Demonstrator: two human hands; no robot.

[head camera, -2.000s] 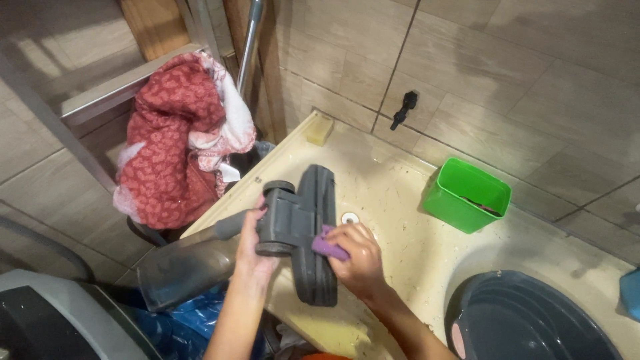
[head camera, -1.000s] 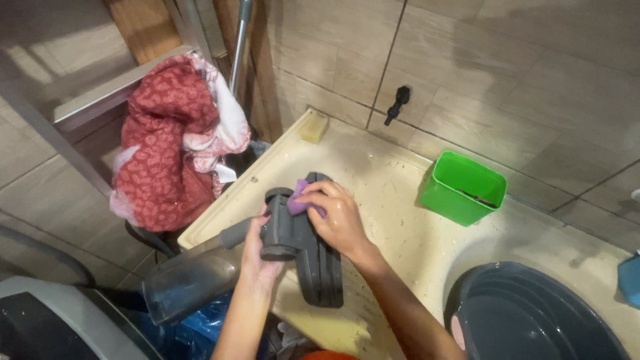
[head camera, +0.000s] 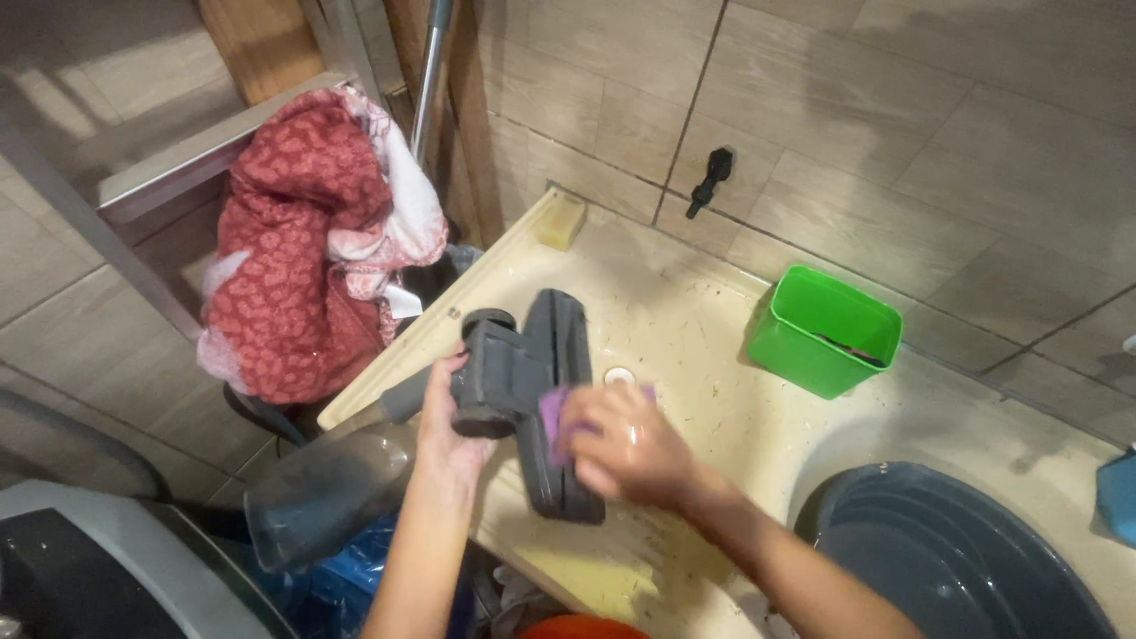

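A grey vacuum cleaner floor head (head camera: 519, 382) with small wheels is held over a cream sink basin, its long nozzle side toward the right. My left hand (head camera: 453, 417) grips its wheeled neck part from the left. In my right hand (head camera: 626, 444) is a purple sponge or cloth (head camera: 552, 424), pressed against the nozzle's right part; the fingers are slightly blurred and cover much of it. A translucent vacuum dust container (head camera: 328, 488) lies left of my left hand, across the edge of the basin.
The cream basin (head camera: 683, 355) has a white drain and scattered dark debris. A green plastic container (head camera: 825, 333), a yellow soap block (head camera: 562, 222) and a dark grey tub (head camera: 941, 550) stand on it. A black tap (head camera: 710, 182) juts from the tiled wall. Red patterned fabric (head camera: 306, 240) hangs on a metal ladder at left.
My right hand with the purple sponge or cloth has moved from the wheeled neck down onto the long nozzle. My left hand keeps its hold on the floor head.
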